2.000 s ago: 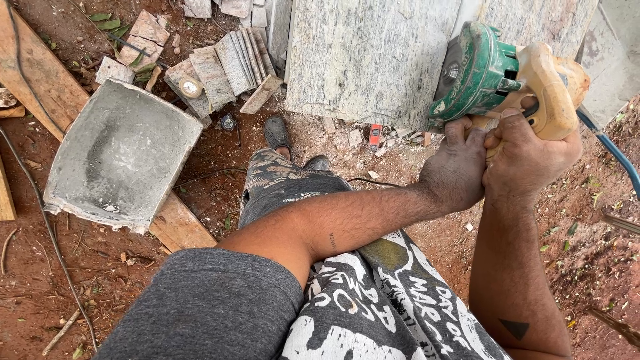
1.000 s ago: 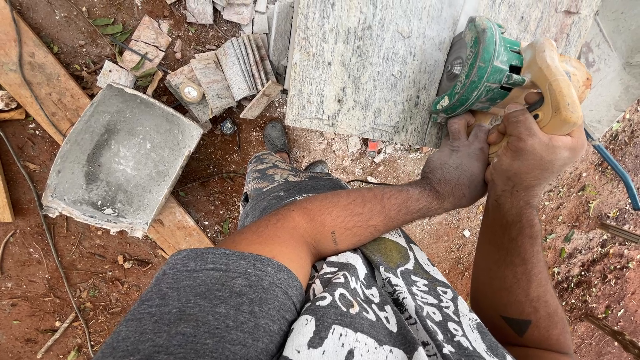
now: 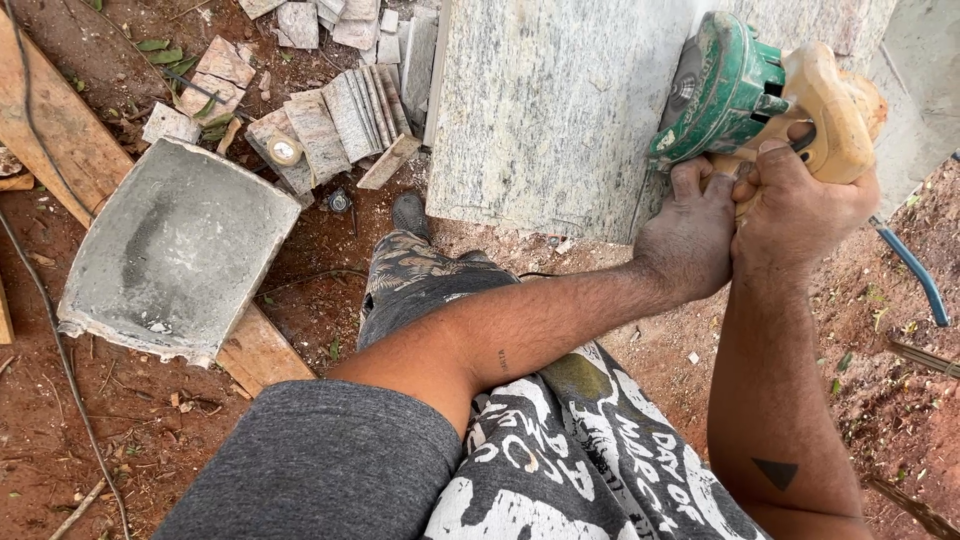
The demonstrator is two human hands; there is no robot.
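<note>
At the upper right my right hand (image 3: 806, 202) grips the rear handle of a circular saw (image 3: 720, 97) with a green blade guard and a tan body. My left hand (image 3: 690, 229) is closed on the saw's front part, just behind the guard, and touches my right hand. The saw rests over a large speckled stone slab (image 3: 536, 120), its round blade facing left along a line in the stone. White dust lies along the slab near the top of the guard. The blade's lower edge is hidden.
A concrete-crusted tray (image 3: 180, 251) lies on wooden planks (image 3: 67, 127) at the left. Cut stone tiles (image 3: 319, 131) and a tape measure (image 3: 284, 149) are beside the slab. Cables (image 3: 64, 352) cross the red soil. A blue cable (image 3: 911, 270) hangs behind the saw. My shoe (image 3: 410, 215) is near the slab.
The saw and both hands have shifted slightly to the right. The small red thing seen below the slab two seconds ago is now mostly hidden. Both hands keep their hold.
</note>
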